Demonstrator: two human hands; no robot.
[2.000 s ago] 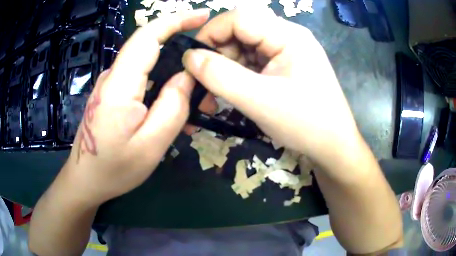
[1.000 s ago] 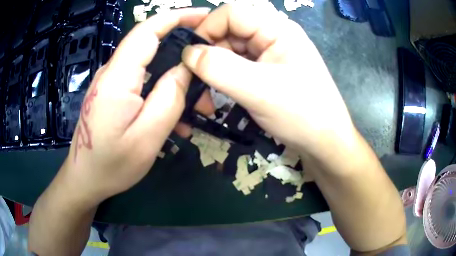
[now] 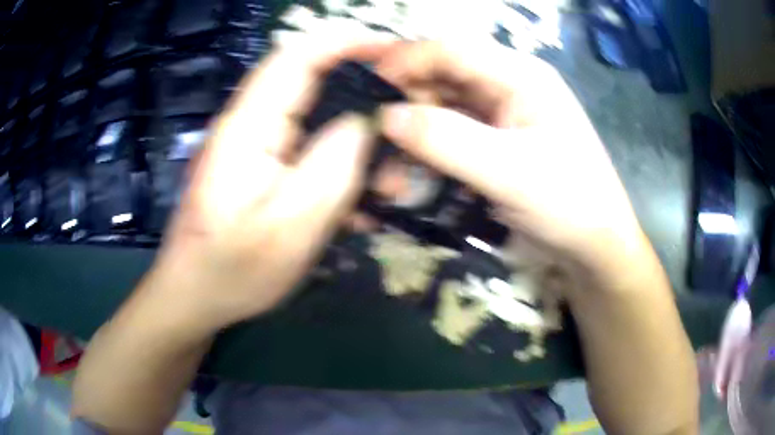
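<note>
A black phone housing (image 3: pixel 348 93) with a window opening is held between both hands above the bench, tilted. My left hand (image 3: pixel 263 195) grips its left side, the thumb on its face. My right hand (image 3: pixel 510 153) grips its upper right part, the thumb tip beside the left thumb. The frame is blurred, and the fingers hide much of the housing. Cream and whitish adhesive pieces lie in a near heap (image 3: pixel 463 314) just below the hands, and in a far heap (image 3: pixel 331 21) beyond them.
A shiny black blister tray (image 3: pixel 93 178) with housings is at left. Two dark shells (image 3: pixel 633 42) lie at the far right. A black glossy slab (image 3: pixel 712 204), a purple pen (image 3: pixel 746 272) and a blurred pink fan (image 3: pixel 756 382) are at right. A cardboard box (image 3: pixel 743 51) stands at the upper right.
The whole view has shifted and blurred, so the hands and bench things appear further right. Both hands still hold the housing in much the same grip.
</note>
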